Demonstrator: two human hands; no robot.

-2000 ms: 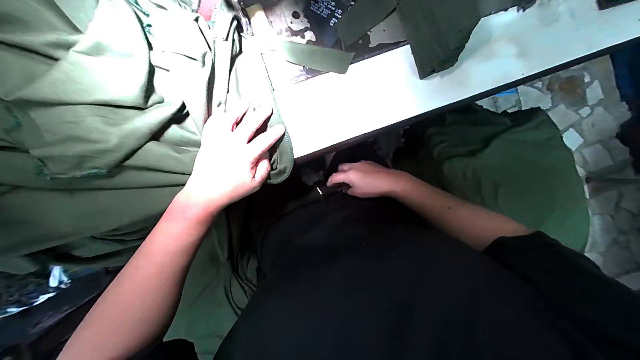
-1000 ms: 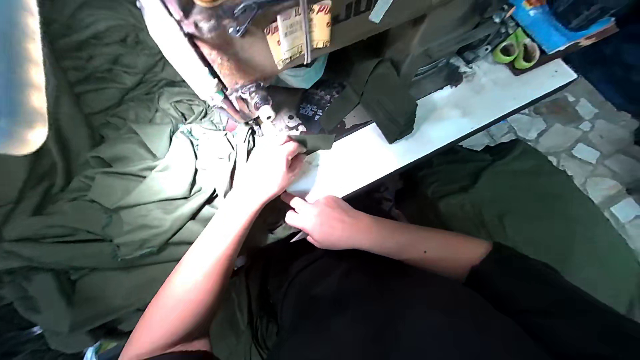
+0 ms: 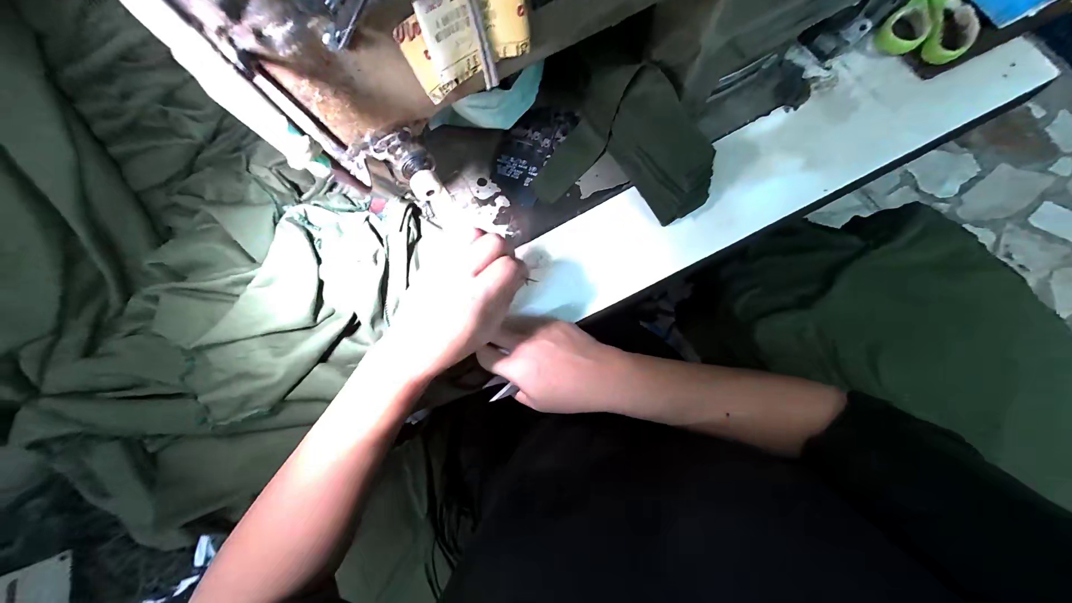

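My left hand (image 3: 461,306) is beside the needle area of a sewing machine (image 3: 327,92), its fingers curled at the edge of the white table (image 3: 754,176). Whether it pinches fabric is hidden by glare and by the hand itself. Just below it, my right hand (image 3: 561,368) is closed around a small pointed metal tool (image 3: 502,392), whose tip shows under the fingers; its kind cannot be told. Green fabric (image 3: 251,335) lies bunched to the left of my left hand, running up to the machine's needle end.
Folded dark green fabric strips (image 3: 662,142) lie on the table by the machine. Green-handled scissors (image 3: 930,29) rest at the upper right. A yellow packet (image 3: 465,42) is strapped to the machine. More green fabric (image 3: 913,335) hangs below the table's right side, above a stone-patterned floor.
My left hand has moved from the fabric at the table's left corner to beside the needle area. My right hand has come up from my lap to next to it. The view has shifted.
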